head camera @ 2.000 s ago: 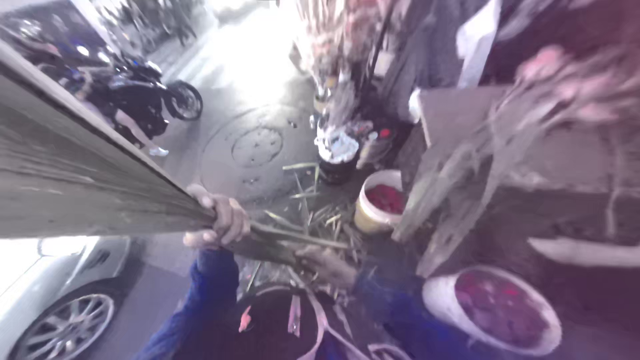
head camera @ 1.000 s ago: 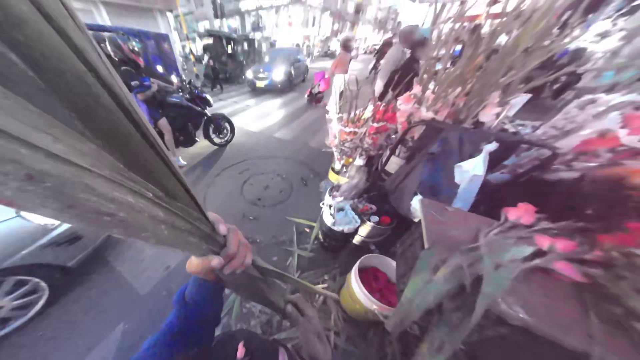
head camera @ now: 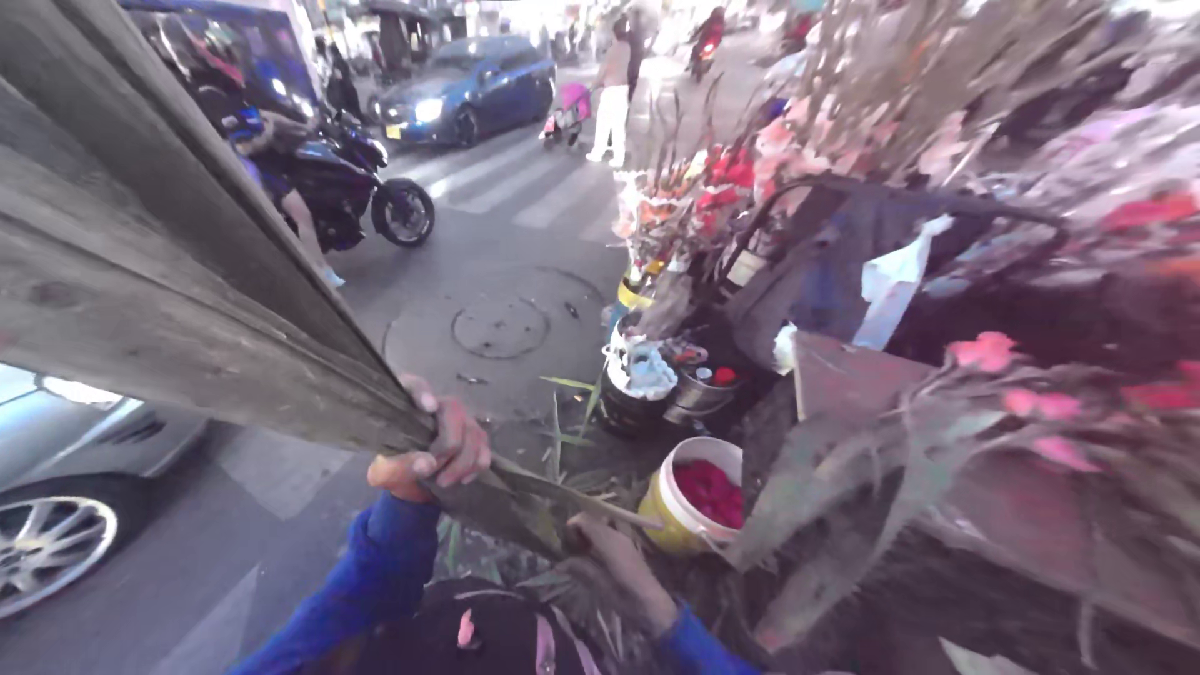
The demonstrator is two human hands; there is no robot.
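Observation:
My left hand (head camera: pixel 433 448) is closed around a bundle of long, broad grey-green leaves or stems (head camera: pixel 225 281), which fans out toward the upper left. Lower down, my right hand (head camera: pixel 600 548) is at the narrow end of the same bundle, near several thin stalks; its fingers are partly hidden, and its grip cannot be told. Both arms wear blue sleeves. Just right of my hands stands a yellow and white bucket (head camera: pixel 667 497) holding dark pink petals or flowers (head camera: pixel 711 492). Cut green leaves (head camera: pixel 572 422) lie on the ground beyond my hands.
A black bucket (head camera: pixel 630 408) and a metal pail (head camera: pixel 698 398) stand ahead. Pink flowers (head camera: pixel 984 352) with long leaves lean in from the right. A silver car (head camera: pixel 89 450) is at the left. Farther off are a motorcycle (head camera: pixel 347 187), a blue car (head camera: pixel 473 89) and people walking (head camera: pixel 614 94).
The view has tilted up toward the street. My left hand stays closed on the bundle. The blue car shows nearer the motorcycle than one second ago.

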